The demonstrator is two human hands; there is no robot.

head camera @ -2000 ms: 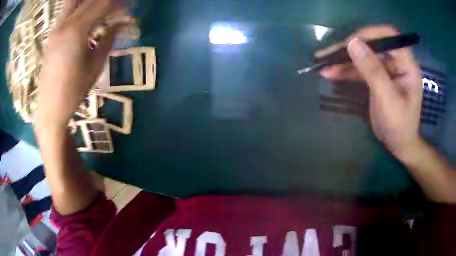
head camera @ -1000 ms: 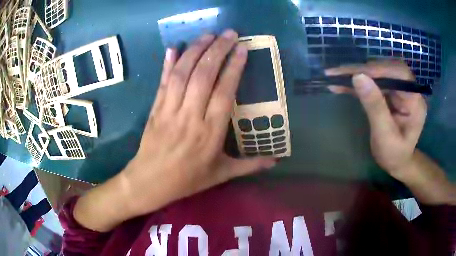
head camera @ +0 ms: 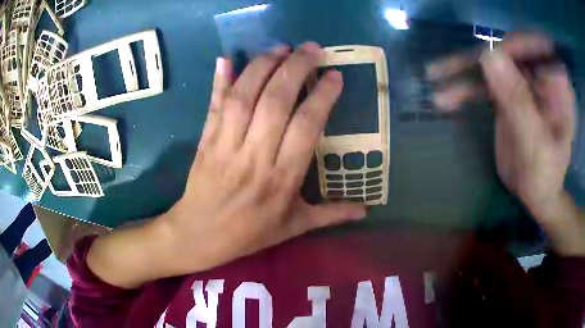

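Observation:
A gold-beige phone front cover (head camera: 385, 128) lies upright on the dark-green table, its short slot at the top and keypad holes at the bottom. My left hand (head camera: 256, 141) is spread over its left side, fingertips on its left and upper edge and thumb along its bottom edge. My right hand (head camera: 523, 109) is at the right, blurred, fingers pointing left, apart from the cover. A dark tool in it cannot be made out clearly. A dark sticker sheet (head camera: 487, 32) shows in part above my right hand, mostly hidden or blurred.
A pile of loose covers (head camera: 22, 61) lies at the far left, with a few singly placed covers (head camera: 154, 64) at its edge. A pale sheet or reflection (head camera: 240, 29) shows above my left hand. A bright lamp reflection lies at top centre-right. A cardboard box (head camera: 67, 227) is below left.
My left hand came from the pile to the centre, where a cover now lies under it. Since one second ago, my right hand has moved slightly right and up; the hand and cover appear slightly further right.

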